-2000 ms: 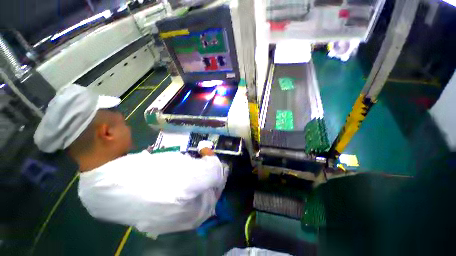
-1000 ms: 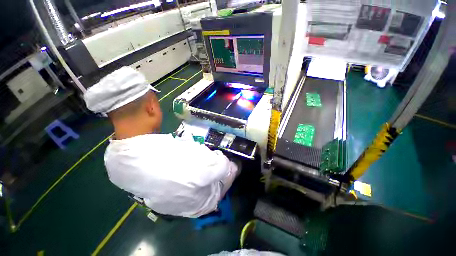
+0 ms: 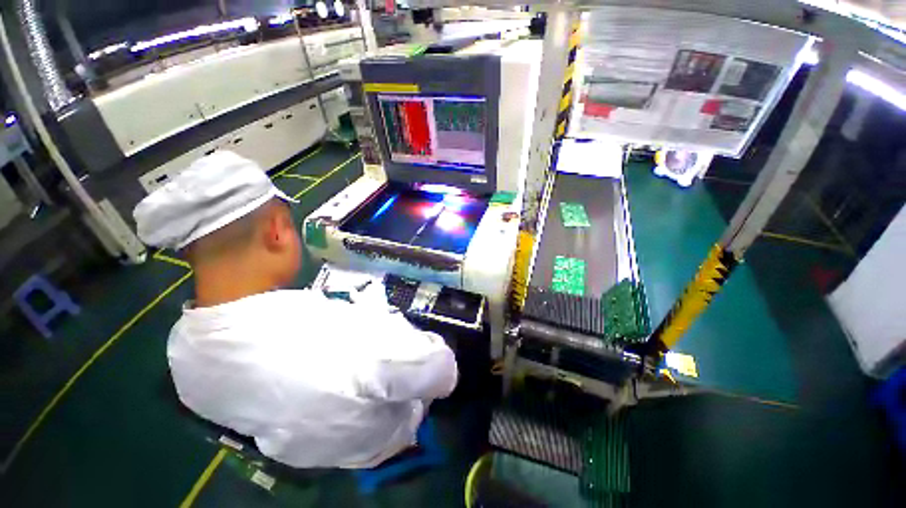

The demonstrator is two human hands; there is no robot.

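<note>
Neither of my hands is in view. Two green circuit boards lie on the dark conveyor [image 3: 593,238], one farther back [image 3: 574,214] and one nearer [image 3: 569,275]. A black slotted rack [image 3: 564,310] sits at the conveyor's near end, with upright green boards [image 3: 624,312] at its right side. A second ribbed rack [image 3: 536,440] is low down near the bottom, also with green boards [image 3: 606,458] at its right. A pale patch at the bottom edge in earlier frames is not visible now.
A seated person in white [image 3: 298,372] is at left on a blue stool [image 3: 402,464], facing the inspection machine [image 3: 482,238] with its monitor [image 3: 434,129]. A keyboard [image 3: 402,293] is on its shelf. A yellow-black post [image 3: 695,293] stands right of the conveyor. Another blue stool [image 3: 46,303] is far left.
The view has shifted, so the scene sits farther left and lower than a second ago. The monitor picture now shows a large red area. The seated person's glove has moved off the keyboard area.
</note>
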